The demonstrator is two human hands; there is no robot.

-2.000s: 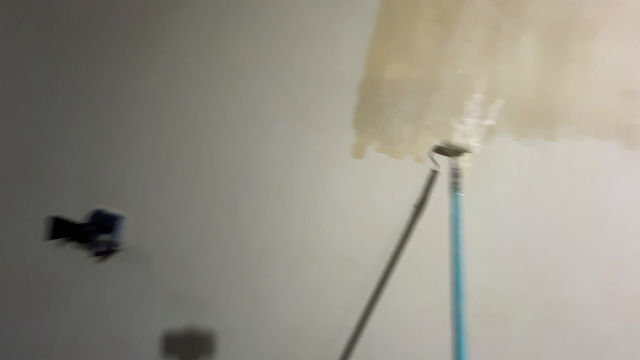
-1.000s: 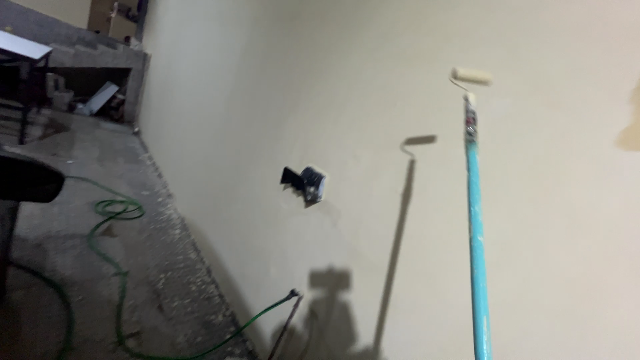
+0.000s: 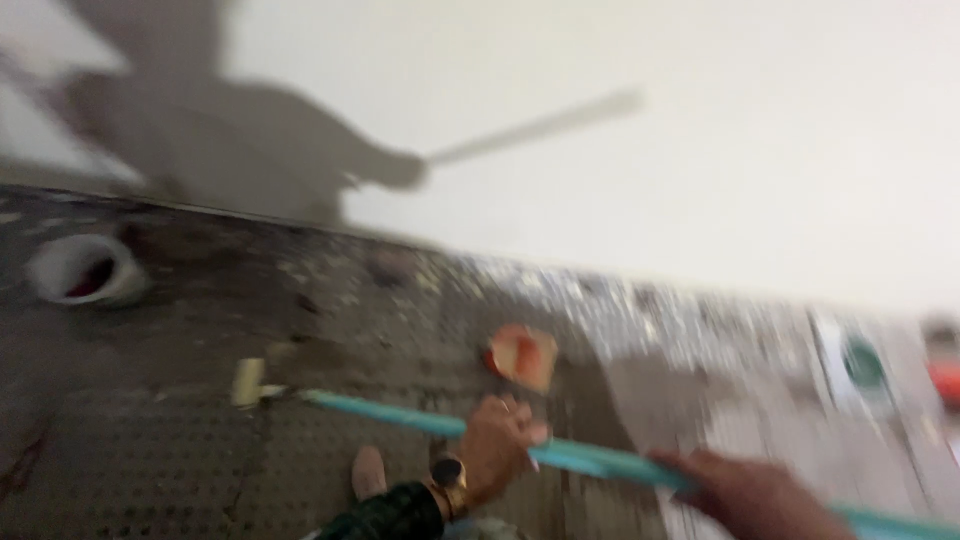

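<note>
My left hand (image 3: 499, 442), with a watch on its wrist, is closed around a turquoise pole (image 3: 382, 414) at the bottom middle of the view. Farther right along the same pole, my right hand (image 3: 750, 491) grips it, blurred by motion. At the pole's left end is a paint roller (image 3: 249, 383) with a cream-coloured cover, low over the dark floor. An orange and cream container (image 3: 523, 357) lies just beyond my left hand. The pole's right end runs out of view.
A white bucket (image 3: 88, 270) with something dark red inside stands at the left. The pale wall (image 3: 712, 187) meets the paint-spattered floor (image 3: 420, 300). At the right are a white object with a green round patch (image 3: 864, 361) and a blurred red item (image 3: 946, 384). A shoe shows below.
The roller was raised in front of the wall; now it is down low near the floor, its pole lying across the view. Both hands have come into view as the view tipped down.
</note>
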